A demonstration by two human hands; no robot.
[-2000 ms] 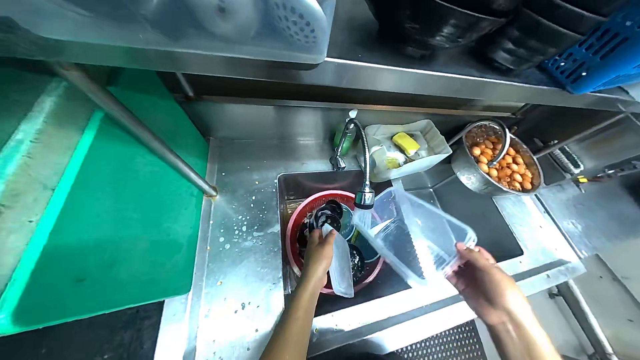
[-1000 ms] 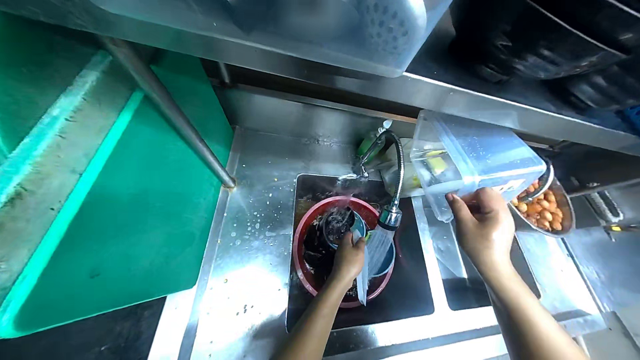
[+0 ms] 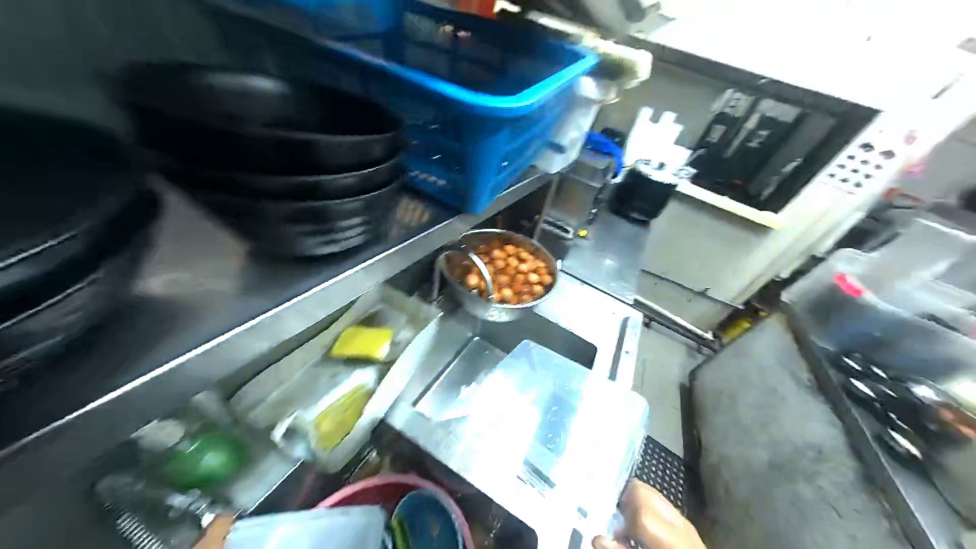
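At the lower right, my right hand (image 3: 652, 518) is shut on the edge of a clear plastic container (image 3: 564, 412), which hangs over the steel sink divider and right-hand basin. Only a small part of my left hand (image 3: 216, 531) shows at the bottom edge, touching a translucent plastic piece (image 3: 309, 528); its grip is mostly out of frame. Just behind that piece is a red basin (image 3: 381, 488) with a dark blue bowl (image 3: 431, 522) inside, standing in the left sink. The view is blurred.
A white tray (image 3: 408, 354) with yellow sponges (image 3: 362, 343) lies behind the sinks. A metal pot of brown eggs (image 3: 511, 271) stands beyond. Black bowls (image 3: 282, 168) and a blue basket (image 3: 488, 114) occupy the overhead shelf. A grey counter (image 3: 770, 427) is at the right.
The view has swung far to the right. My right hand has lowered the clear container from above the sponge tray to over the right sink.
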